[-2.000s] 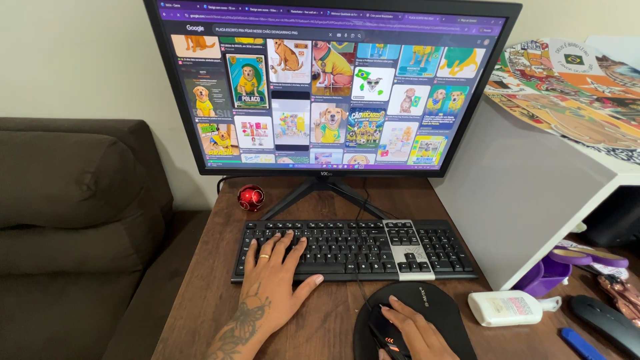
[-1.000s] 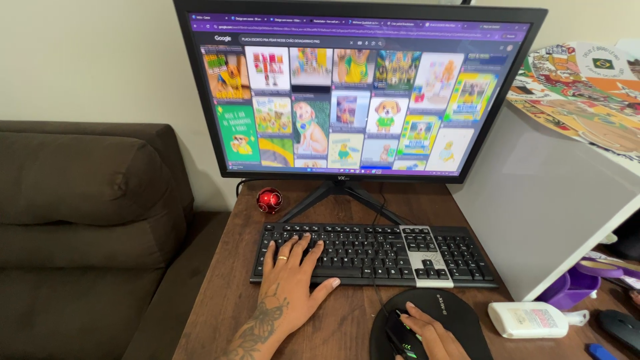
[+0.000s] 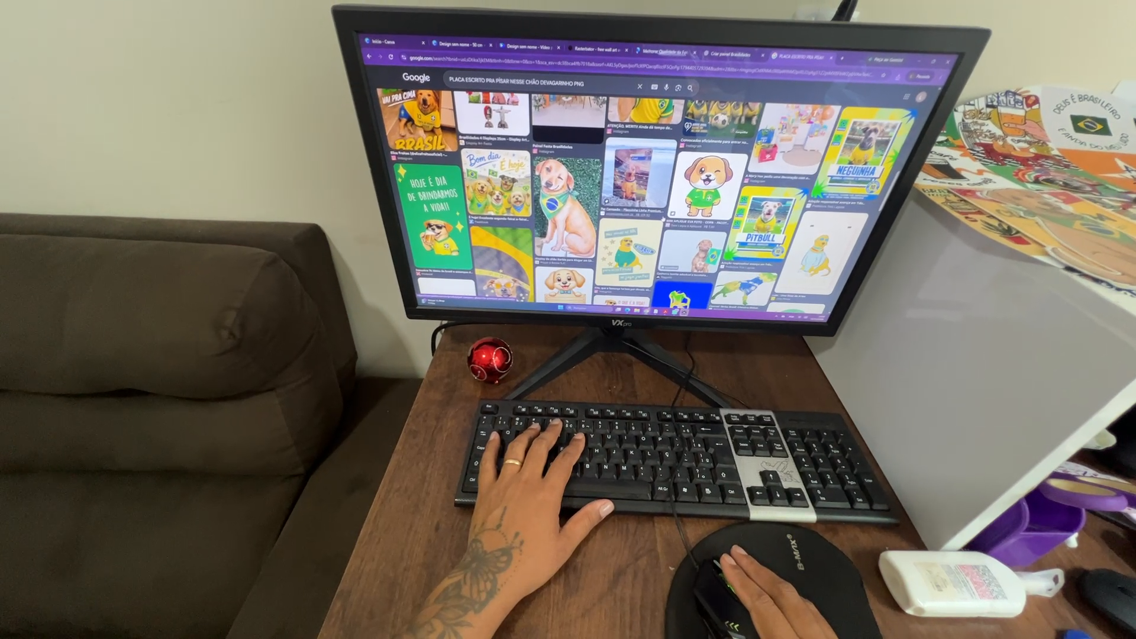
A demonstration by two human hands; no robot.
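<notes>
My left hand (image 3: 531, 497) rests with fingers spread on the left part of a black keyboard (image 3: 621, 488), a ring on one finger, the thumb at its front edge. My right hand (image 3: 768, 595) lies over a black computer mouse (image 3: 714, 599) on a round black mouse pad (image 3: 821, 568). Behind the keyboard stands a VXpro monitor (image 3: 621, 323) showing a page of image search results, many of them dogs in yellow and green. A thin black cable runs from the mouse across the keyboard towards the monitor stand (image 3: 568, 359).
A red ornament ball (image 3: 490, 360) sits left of the stand on the wooden desk (image 3: 399, 524). At the right are a white bottle (image 3: 954, 583), a purple container (image 3: 1029, 528), another dark mouse (image 3: 1109, 595) and a white cabinet (image 3: 967, 355) with printed cutouts on top. A brown sofa (image 3: 160, 355) adjoins the left.
The image results on the monitor have scrolled to different pictures. My left hand stays on the keyboard and my right hand on the mouse. The view has shifted slightly.
</notes>
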